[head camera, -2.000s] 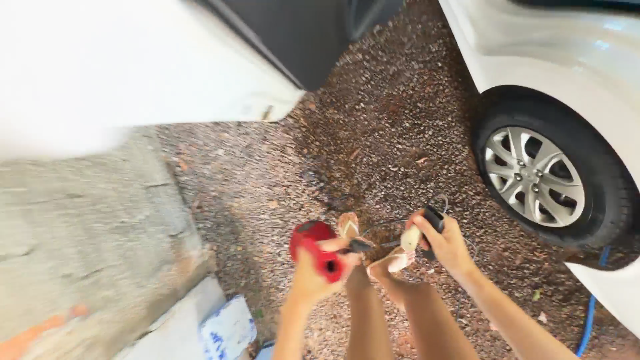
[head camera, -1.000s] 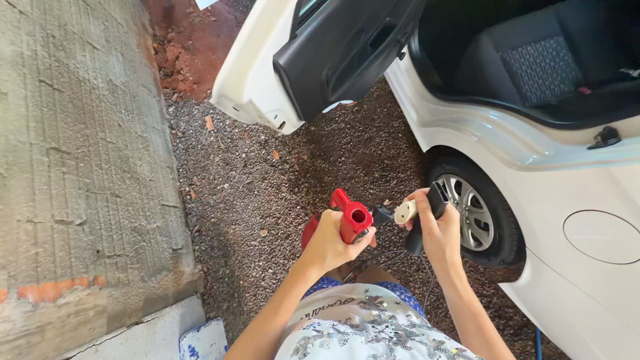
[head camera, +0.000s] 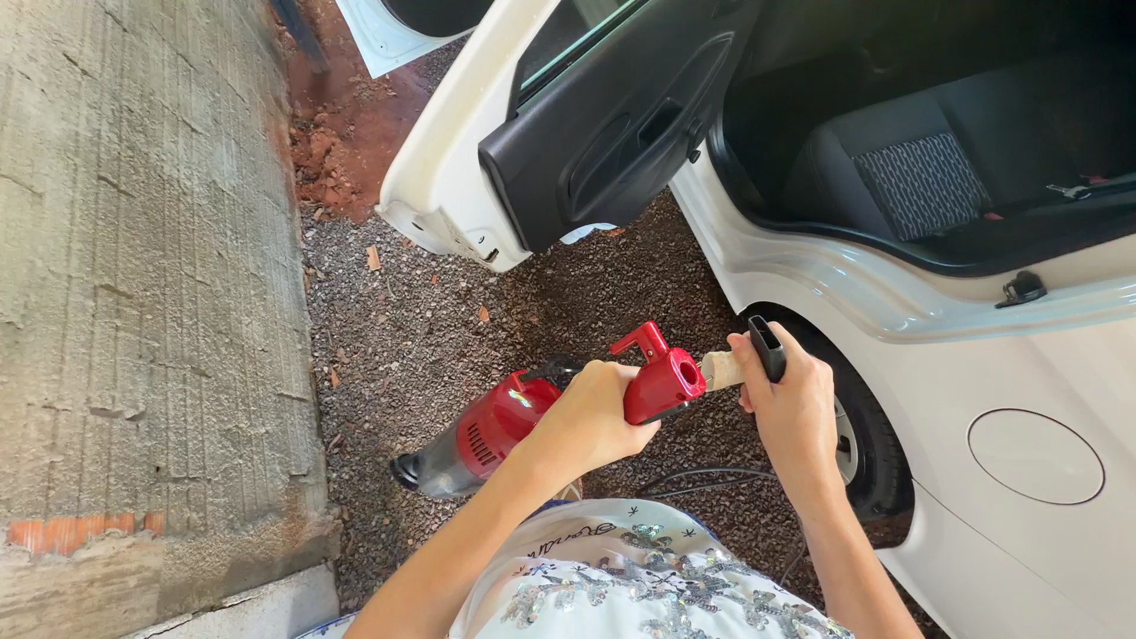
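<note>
My left hand (head camera: 596, 415) grips the red plastic handle (head camera: 661, 387) of a handheld vacuum cleaner. Its red body (head camera: 504, 422), with a clear dust cup (head camera: 444, 466), hangs below and to the left, partly behind my forearm. In my right hand (head camera: 788, 390) are a black crevice nozzle (head camera: 767, 348) and a cream-coloured cylindrical piece (head camera: 722, 370), whose end is close beside the open end of the red handle. Whether the two touch, I cannot tell.
A white car's open rear door (head camera: 612, 133) stands ahead, with the back seat (head camera: 914, 177) to the right and the rear wheel (head camera: 874, 435) beside my right arm. A rough concrete wall (head camera: 151, 266) runs along the left. Gravel (head camera: 399, 328) covers the ground; a dark cable (head camera: 710, 479) lies near me.
The view has swung, bringing the open door and back seat into sight. The vacuum's body now shows left of my left hand, where one second ago it was mostly hidden.
</note>
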